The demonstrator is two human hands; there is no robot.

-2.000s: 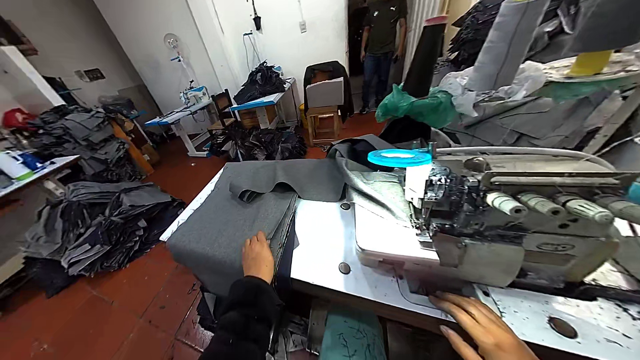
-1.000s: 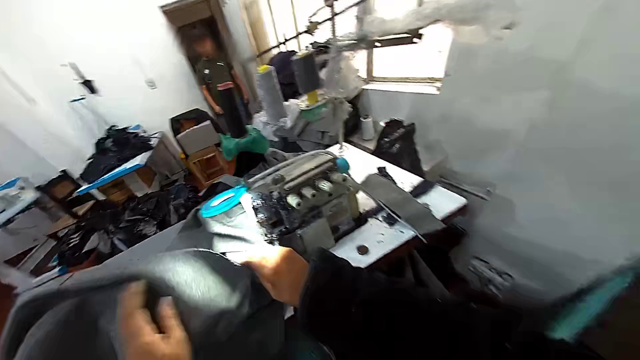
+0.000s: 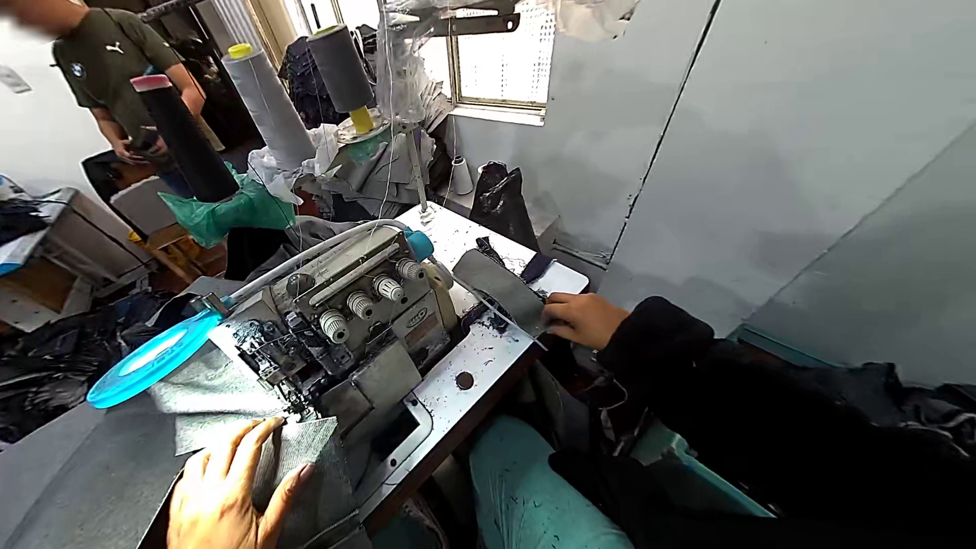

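An overlock sewing machine point(image 3: 366, 305) stands on a white table point(image 3: 488, 366) dusted with dark lint. My left hand point(image 3: 232, 484) lies spread on grey fabric point(image 3: 305, 450) just in front of the machine's needle area. To the right of the machine, my right hand point(image 3: 583, 319) has its fingers closed on the edge of a grey fabric strip point(image 3: 499, 290) at the table's end. A blue ring-shaped plastic disc point(image 3: 156, 358) sits at the machine's left. More grey cloth point(image 3: 84, 465) spreads over the table at lower left.
Thread cones, one black point(image 3: 187, 141) and two grey point(image 3: 267, 107), rise behind the machine near a green plastic bag point(image 3: 229, 210). A black bag point(image 3: 503, 206) stands past the table by the wall. A person point(image 3: 122, 84) stands at back left. Dark fabric heaps lie at far left.
The view has swung to the right. My right hand has moved to the grey strip beyond the machine; two seconds ago it was on the table's front edge. My left hand is now at the needle area.
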